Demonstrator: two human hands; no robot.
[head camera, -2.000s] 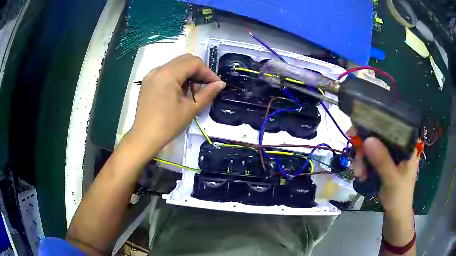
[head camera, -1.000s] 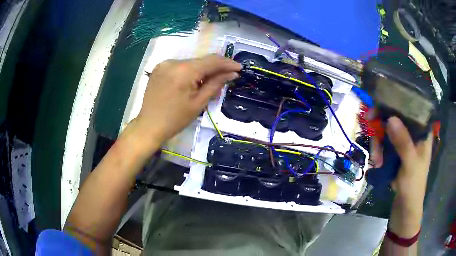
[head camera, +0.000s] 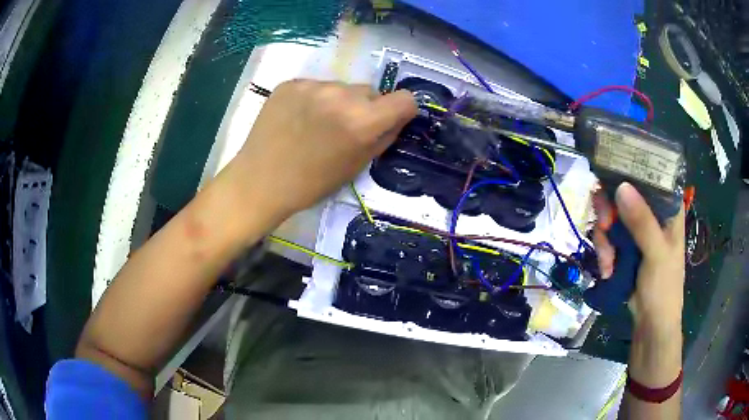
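Note:
A white power strip housing (head camera: 443, 335) holds black socket modules (head camera: 448, 301) in two bays. My left hand (head camera: 316, 139) is over the upper bay's left end. Its thumb and finger are pinched at the end of a yellow-green wire (head camera: 538, 149); they seem to hold a thin wire, mostly hidden by the fingers. My right hand (head camera: 649, 238) grips the dark soldering gun (head camera: 632, 156) by its handle. The gun's barrel points left over the upper modules; its tip is blurred. Blue wire (head camera: 457, 205) loops across both bays.
A blue sheet (head camera: 550, 41) is behind the housing. A tape roll (head camera: 680, 49) is at the far right. A small circuit board with a round blue part (head camera: 567, 272) is at the housing's right end. A yellow-green wire (head camera: 308, 252) sticks out left. A pale board (head camera: 238, 123) is underneath.
My left hand has moved right, to the upper module's yellow-green wire end. The gun lifted away, then came back over the upper bay. The housing appears shifted right in view.

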